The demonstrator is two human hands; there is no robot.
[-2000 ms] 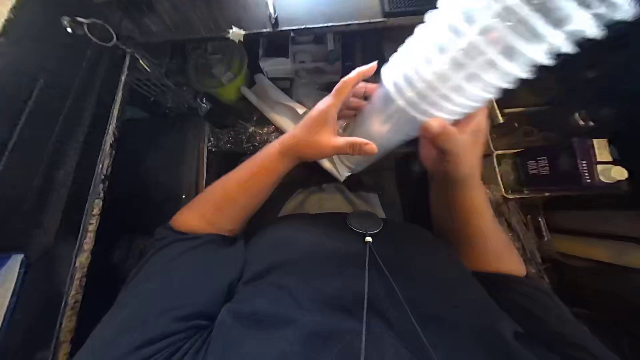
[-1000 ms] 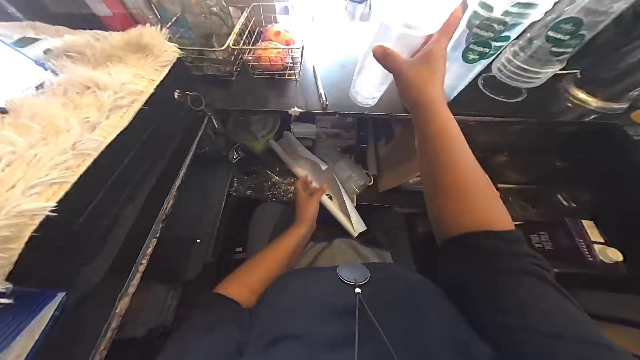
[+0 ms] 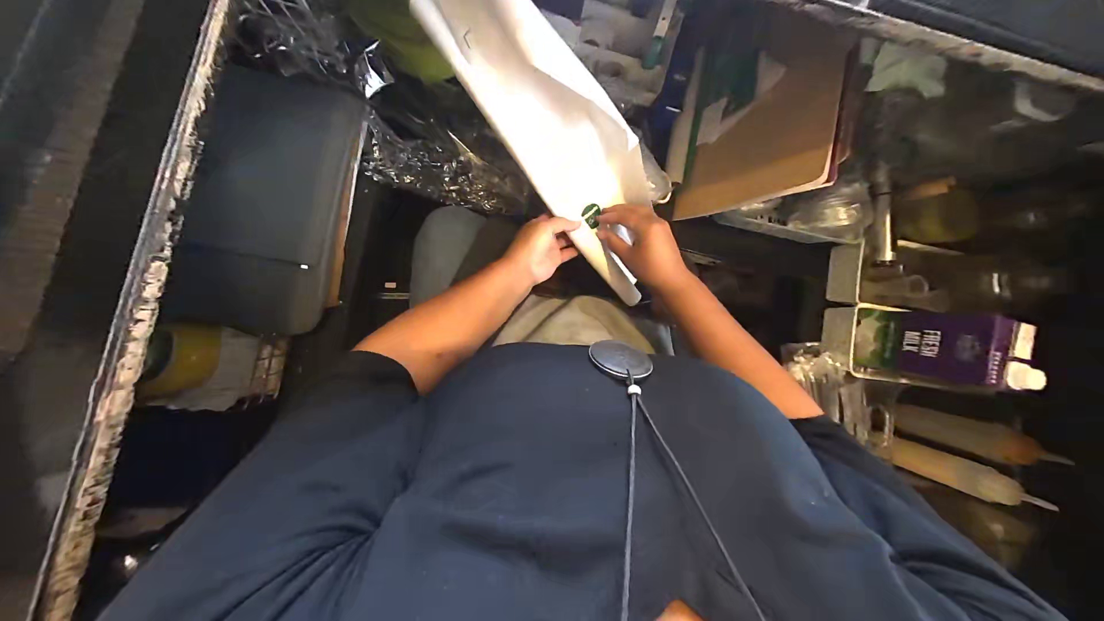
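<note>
A long folded sheet of white paper [image 3: 561,112] slants down toward my lap. My left hand [image 3: 541,247] pinches its left edge near the lower end. At the same height my right hand [image 3: 645,246] has its fingertips on a small round green sticker [image 3: 591,215], which lies at the paper's surface between the two hands. Whether the sticker is stuck down or lifted cannot be told. The paper's lower tip comes out just below my hands.
Crumpled clear plastic [image 3: 440,164] lies left of the paper. A brown cardboard folder [image 3: 768,129] leans at the right. Farther right are a purple milk carton [image 3: 957,347] and piping bags [image 3: 953,470]. The worn edge of a counter [image 3: 142,293] runs along the left.
My right hand has let go of the stacked clear plastic cups and come down to the paper beside my left hand. The view has tilted down; the counter top with the cups is out of frame.
</note>
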